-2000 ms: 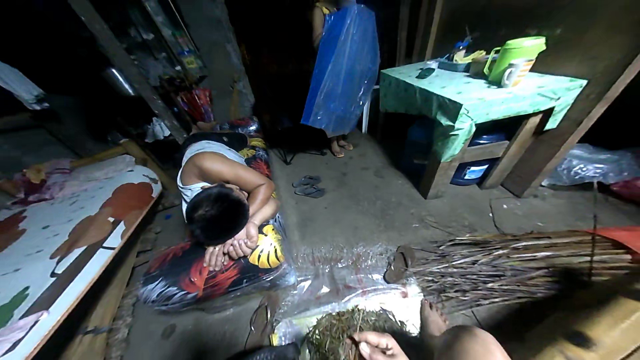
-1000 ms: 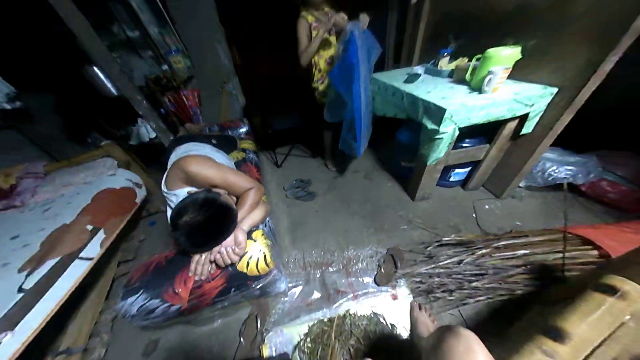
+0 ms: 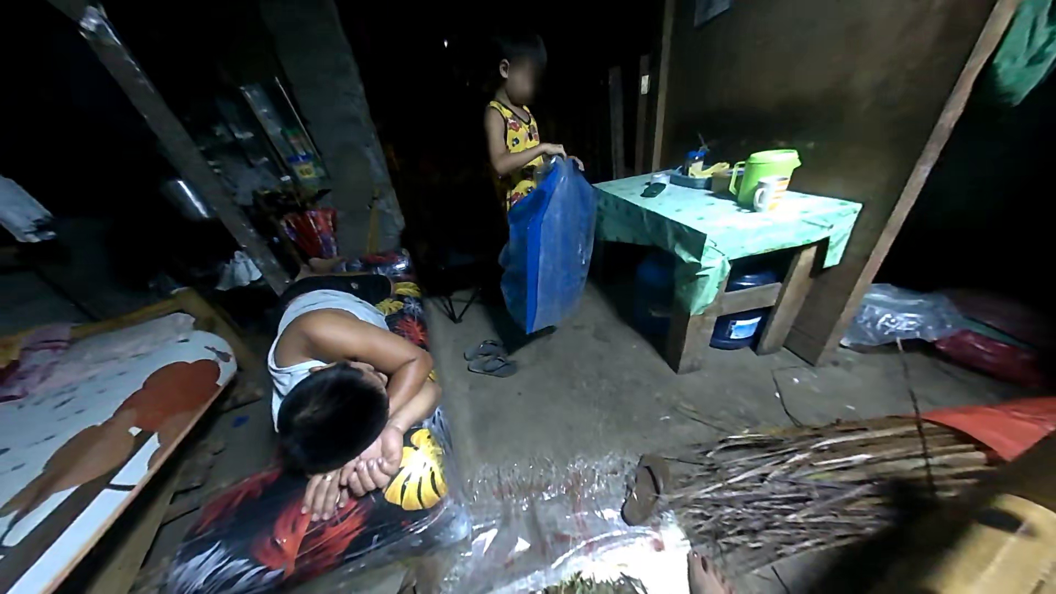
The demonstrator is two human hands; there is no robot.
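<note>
Neither of my hands shows in the head view. At the bottom edge, a small part of a heap of dried plant material [image 3: 594, 584] lies on a clear plastic sheet [image 3: 528, 528]. The toes of a bare foot [image 3: 708, 574] are beside it. To the right lies a bundle of thin sticks [image 3: 825, 487], with a brown flip-flop [image 3: 643, 490] at its left end. Beyond, a standing person in yellow clothing [image 3: 518, 136] holds a blue plastic bag [image 3: 551, 247] with both hands.
A person [image 3: 330, 412] lies face down on a patterned mattress [image 3: 322, 536] at left, beside a bed board [image 3: 124, 429]. Dark slippers [image 3: 490, 360] lie on the floor. A table with a green cloth [image 3: 742, 223] holds a green pitcher [image 3: 766, 177]; a blue water container [image 3: 738, 318] is underneath.
A hand of mine, at the plant heap two seconds ago, is out of view. The standing person's blue plastic has changed shape and hangs lower. The view has tilted up, leaving less of the heap visible.
</note>
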